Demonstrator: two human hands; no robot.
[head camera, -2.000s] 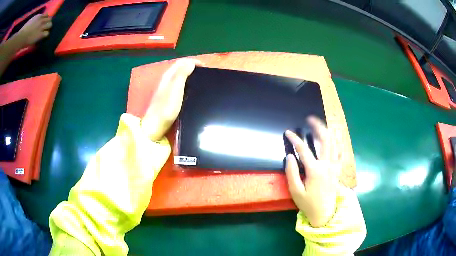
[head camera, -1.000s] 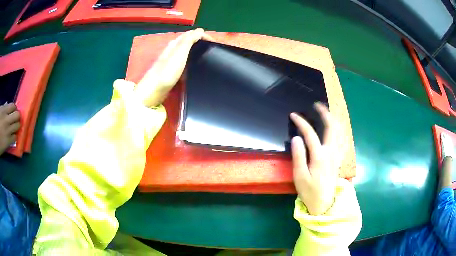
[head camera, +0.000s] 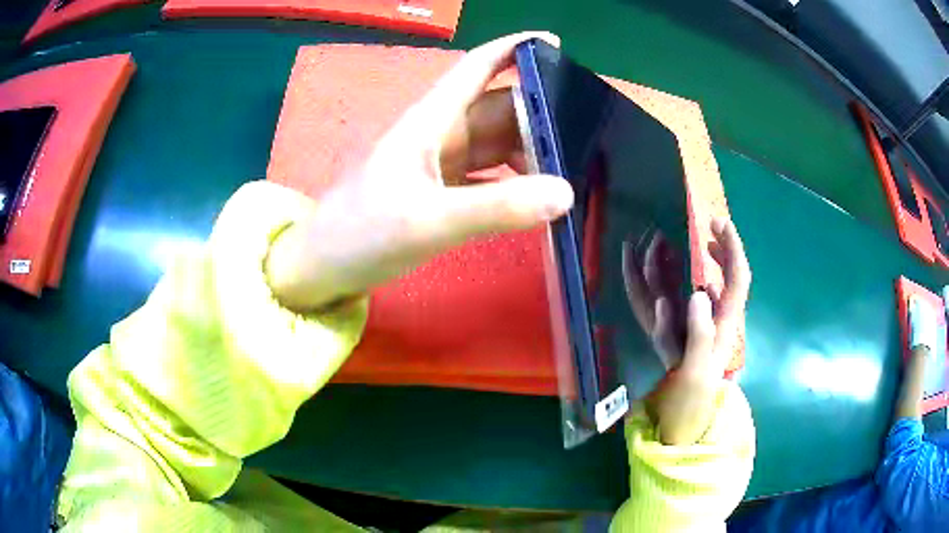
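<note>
A black tablet is tilted up on its right side above a red foam tray. Its left side edge with ports faces me and its dark screen mirrors fingers. A white barcode label is at its lower left corner. Clear protective film shows along the raised edge. My left hand grips the raised left edge, thumb on the rim and fingers behind. My right hand is at the tablet's lower right side, fingers spread; its exact contact is hard to tell.
Another foam tray with a tablet lies at the left. More trays lie at the top left and far right. Blue sleeves show at both lower sides, and a person's hand is at the right tray.
The tablet lay on the foam tray before; its left side is now raised high by my left hand. The neighbour's hand at the left tray has gone out of view.
</note>
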